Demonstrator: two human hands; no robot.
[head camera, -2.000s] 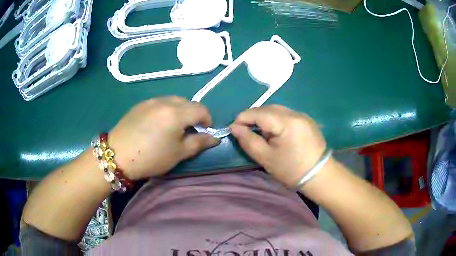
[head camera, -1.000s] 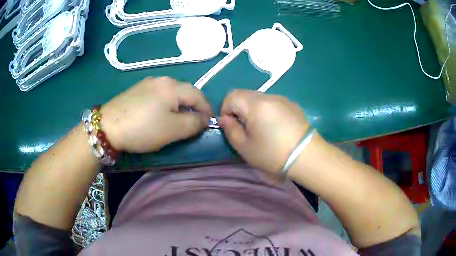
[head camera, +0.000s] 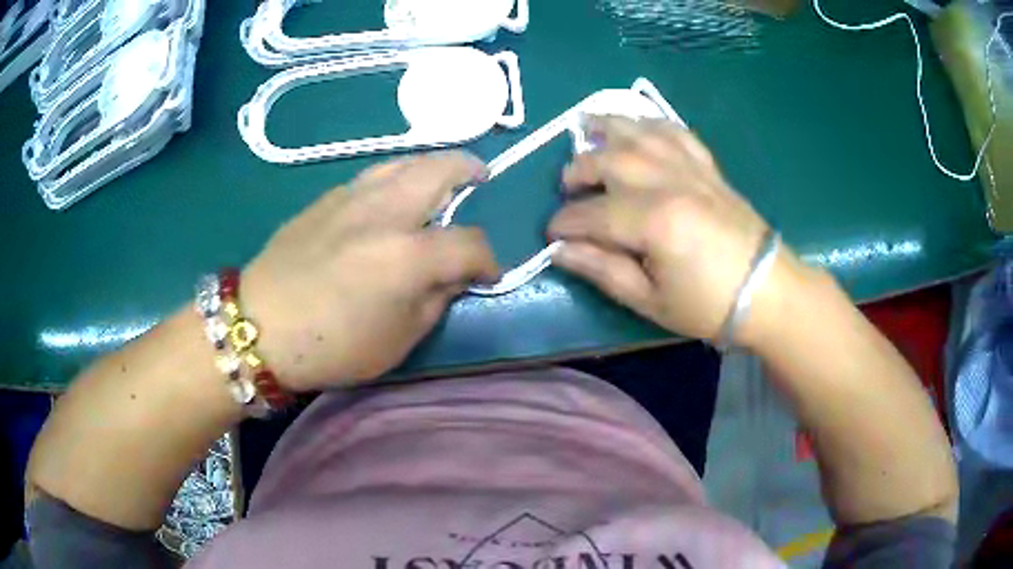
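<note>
A long white oval frame lies tilted in front of me, its rounded end toward me and its disc end up and right. My left hand grips the left rail near the rounded end. My right hand lies over the right rail and covers most of the disc, its fingers on the frame. No thin strip shows in either hand; the fingers hide parts of the frame.
Stacked white frames lie behind my left hand, with more at the far left. Thin clear strips lie at the back. A white cord curves at the right by a plastic bag. A red stool stands below the table edge.
My hands have moved apart from the rounded end. My right hand has slid up and right over the disc, and my left hand now holds the left rail.
</note>
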